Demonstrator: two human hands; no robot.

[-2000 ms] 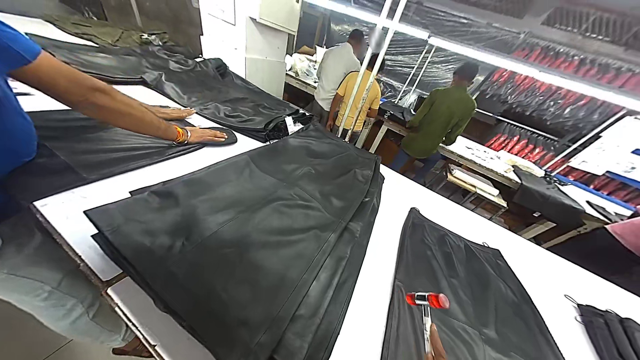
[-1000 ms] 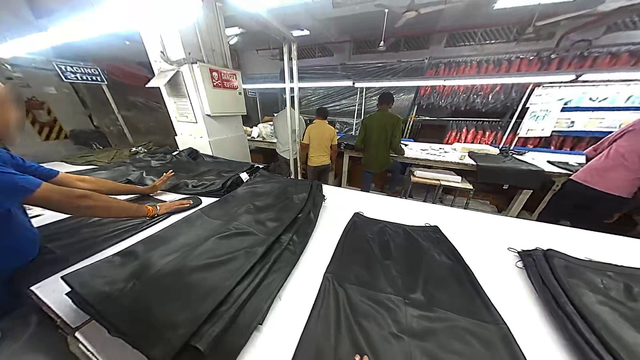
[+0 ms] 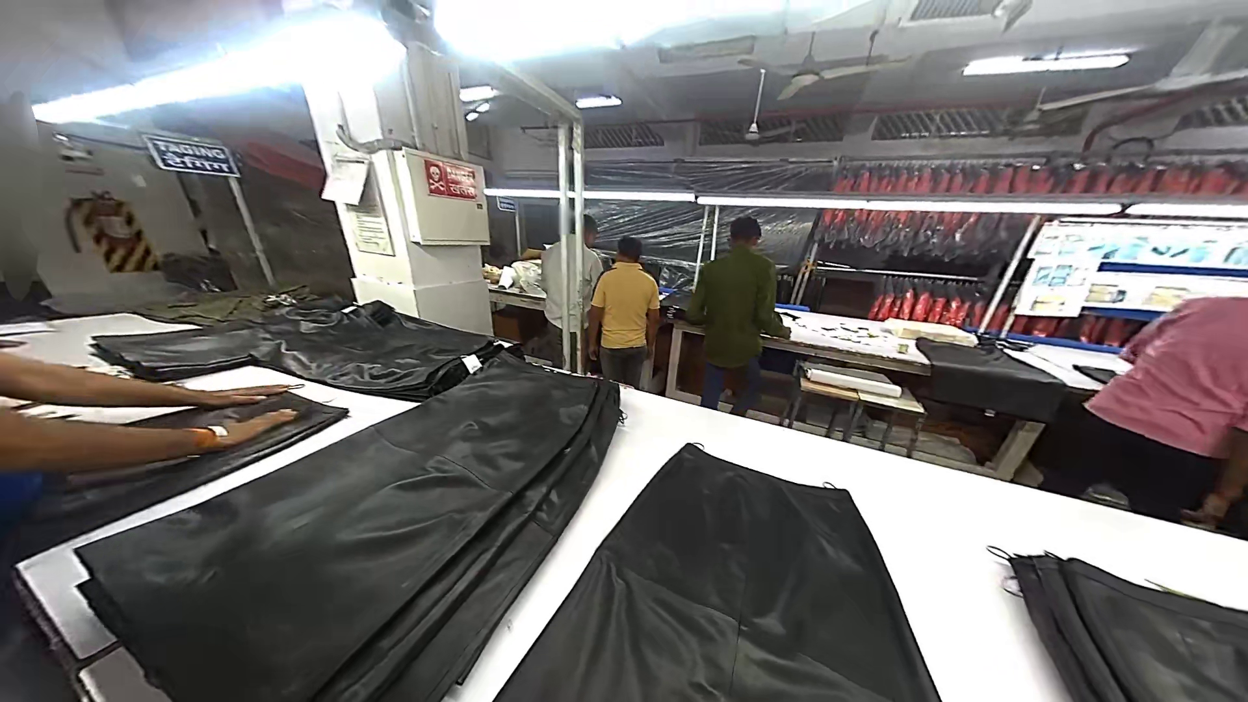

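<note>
Neither my left hand nor my right hand shows in the head view now. Nearest to me, a black leather-like skirt (image 3: 731, 585) lies spread on the white table (image 3: 960, 570), its waist end pointing away and its lower part cut off by the bottom edge. Left of it is a stack of similar black garments (image 3: 361, 517), laid slantwise with uneven edges. Another pile of black garments (image 3: 1150, 634) with thin loops lies at the lower right. The hammer seen earlier is out of view.
At the left a co-worker's hands (image 3: 249, 414) press on a dark garment (image 3: 312, 414). More black garments (image 3: 390, 346) lie behind. A pillar with an electrical box (image 3: 444, 200) stands beyond the table. Several people stand at the back tables (image 3: 858, 341); one in pink (image 3: 1175, 390) bends at the right.
The hand with the small red-faced hammer over the skirt has gone out of view; one second ago only fingertips showed at the bottom edge. The view has swung upward.
</note>
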